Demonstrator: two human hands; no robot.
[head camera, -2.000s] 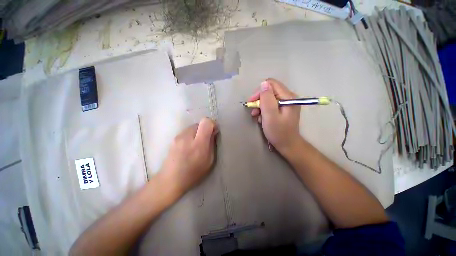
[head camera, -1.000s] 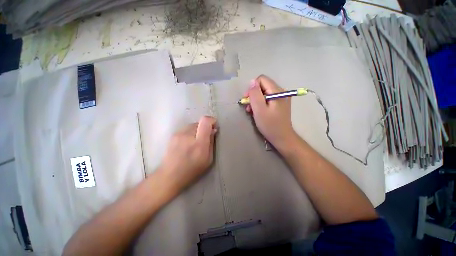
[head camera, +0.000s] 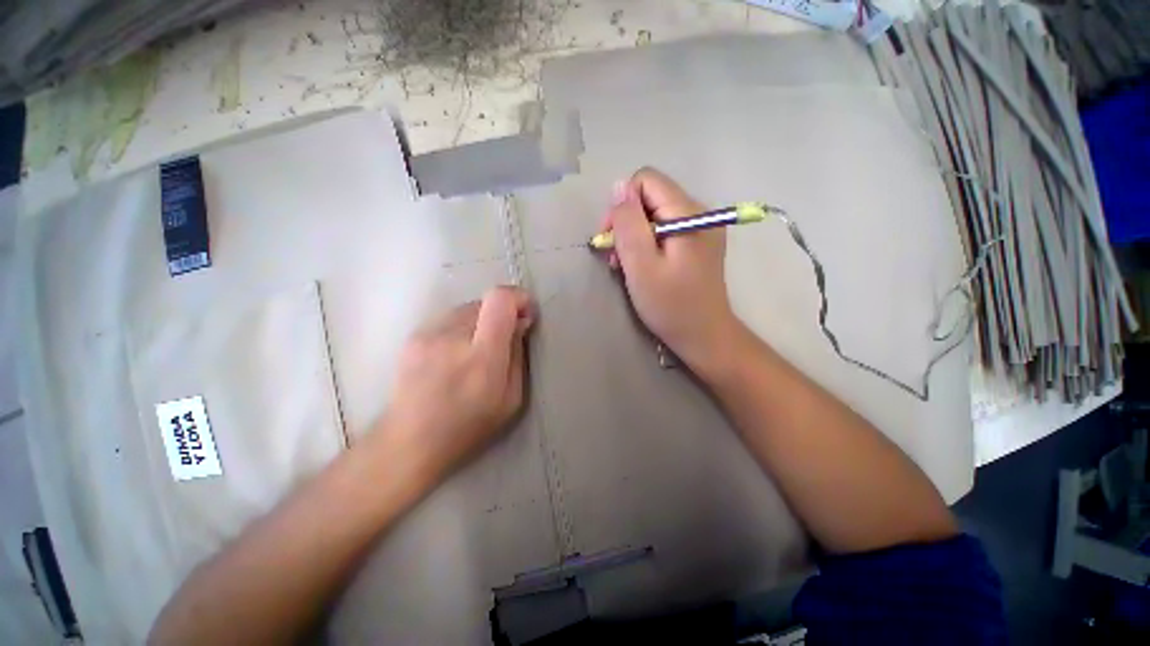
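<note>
A large beige-grey lining panel (head camera: 807, 152) lies flat, with seam stitching (head camera: 550, 473) down its middle. My right hand (head camera: 675, 271) holds the striped thread burner (head camera: 687, 226) like a pen; its dark tip points left, a little right of the seam. My left hand (head camera: 464, 366) rests on the panel at the seam, fingers curled with thumb and forefinger together; whether a thread is between them cannot be seen. The brand label (head camera: 189, 439) and the black care label (head camera: 185, 216) lie on the left half. A grey gusset tab (head camera: 486, 167) is at the seam's top end.
Grey strips (head camera: 1009, 202) are heaped at the right. The tool cord (head camera: 826, 322) trails right across the panel. Dark thread clippings (head camera: 460, 32) lie on the cream table (head camera: 296, 63) at the back. A layered fabric pile (head camera: 126, 38) stands at the back left.
The panel and both hands appear shifted slightly left and up in the view. The burner has moved slightly left with my right hand. My left hand keeps its place beside the seam.
</note>
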